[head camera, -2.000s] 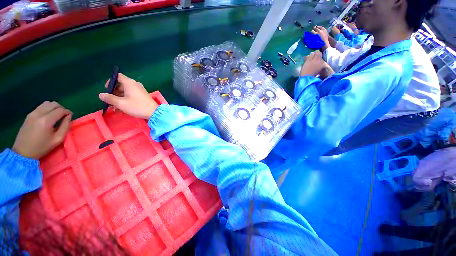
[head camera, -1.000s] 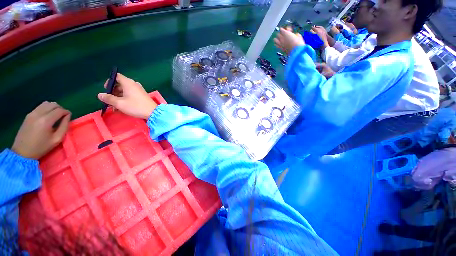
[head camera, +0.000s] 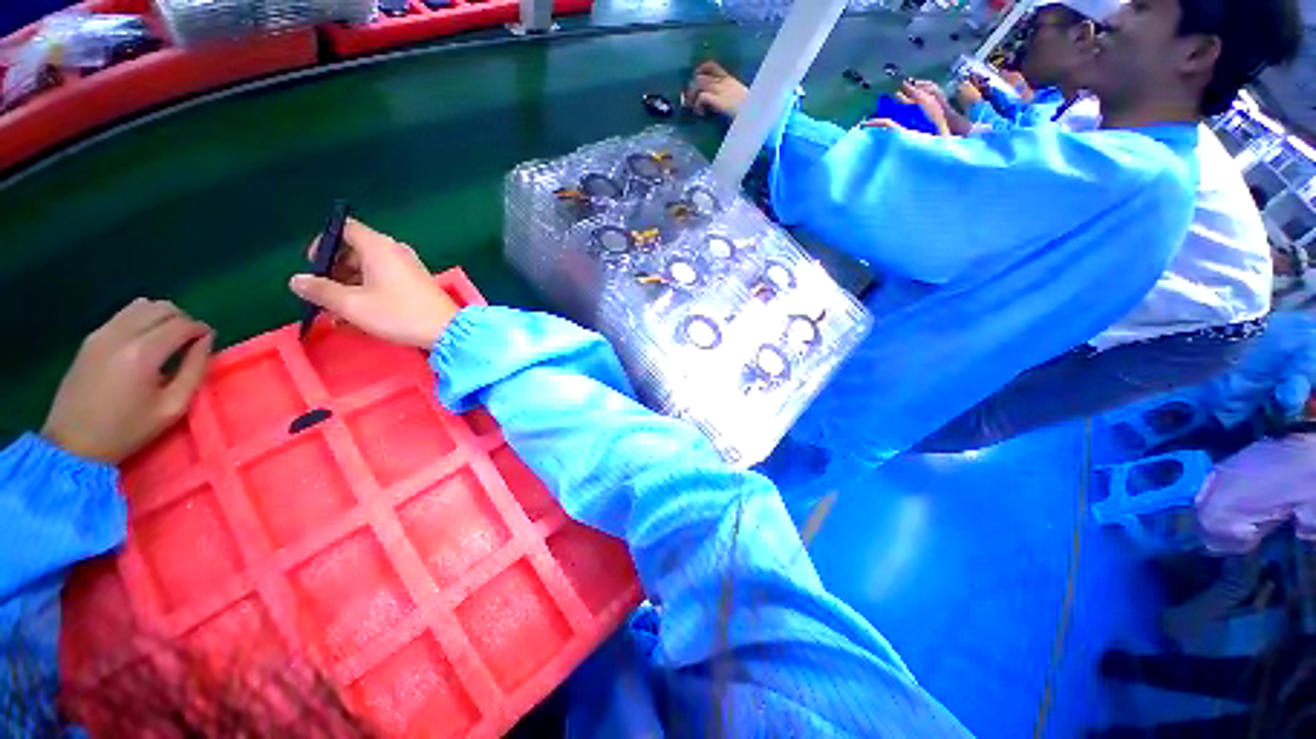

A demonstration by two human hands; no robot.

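My right hand [head camera: 378,289] is at the far edge of the red foam tray [head camera: 378,511], closed around slim black tweezers [head camera: 328,257] held like a pen, tip down near the tray's edge. My left hand [head camera: 127,378] rests at the tray's left corner, fingers curled around a small dark piece [head camera: 176,357], mostly hidden by the fingers; I cannot tell what it is. A small black half-round piece [head camera: 309,420] lies on the tray between the hands, nearer to me.
A stack of clear blister trays [head camera: 707,289] with ring-shaped parts stands right of my right forearm. A green belt [head camera: 419,130] runs behind, with red crates [head camera: 217,65] beyond it. A person in a blue smock [head camera: 996,217] reaches over the belt, holding a hand near a dark round unit [head camera: 658,106].
The neighbouring person's arm has stretched left over the belt to a dark round unit. My hands and the tray have shifted only slightly in view.
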